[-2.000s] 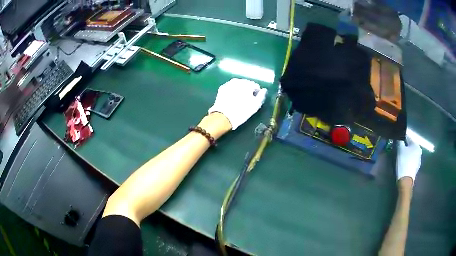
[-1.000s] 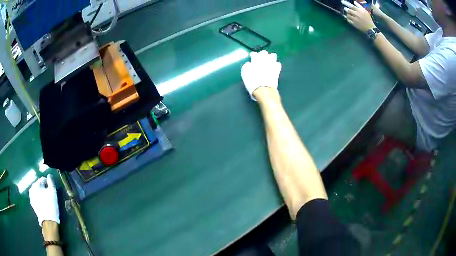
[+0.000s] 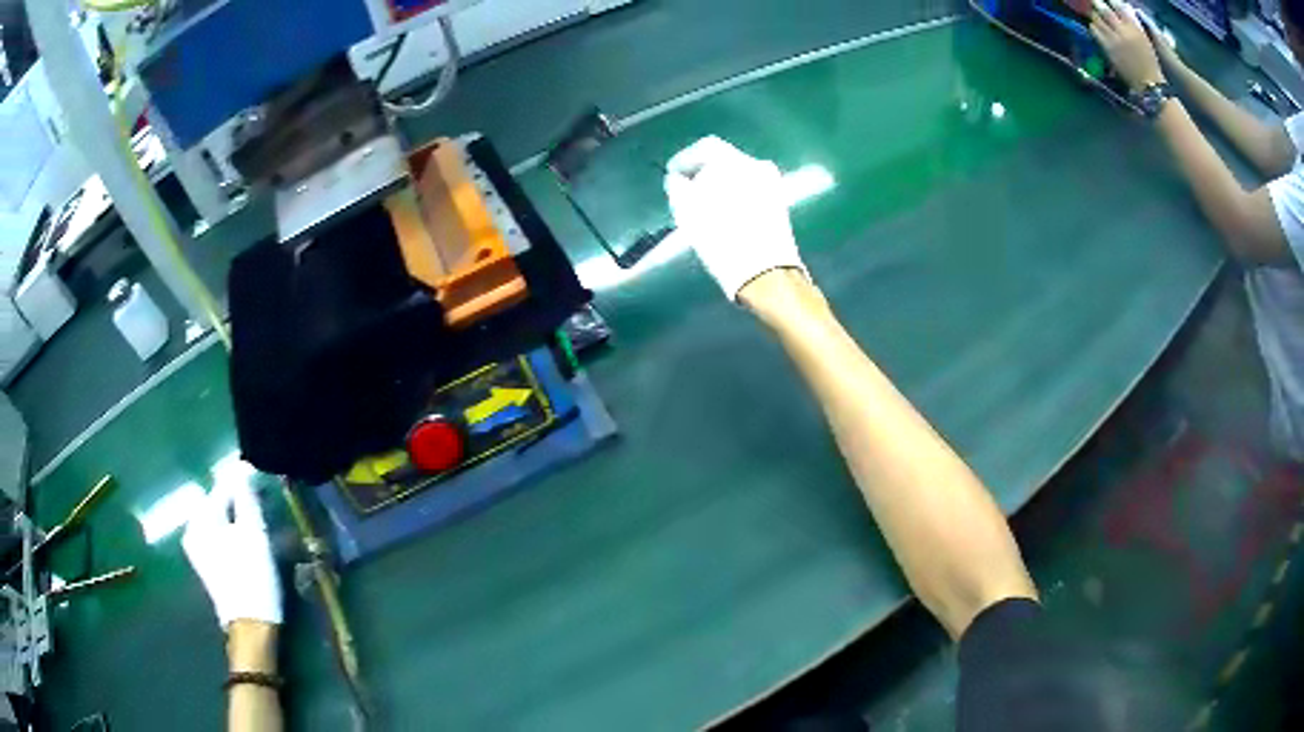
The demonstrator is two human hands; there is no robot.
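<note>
A thin black phone frame with an open centre is over the green surface, behind and right of the press. My right hand, in a white glove, is at the frame's right side with fingers bent and appears to grip its edge; the fingertips are blurred. My left hand, gloved, is left of the press base, palm down and empty, with fingers a little apart. The press has an orange fixture block, a silver head above its left side, a black cloth cover and a red button.
A yellow-green hose runs between my left hand and the press base. Thin guide rods are at the far left. A white bottle stands behind. Another person's arm is at the upper right.
The view has swung right, then slightly back left. My right hand has reached the phone frame, which is now nearer the press and turned. My left hand stays left of the press base.
</note>
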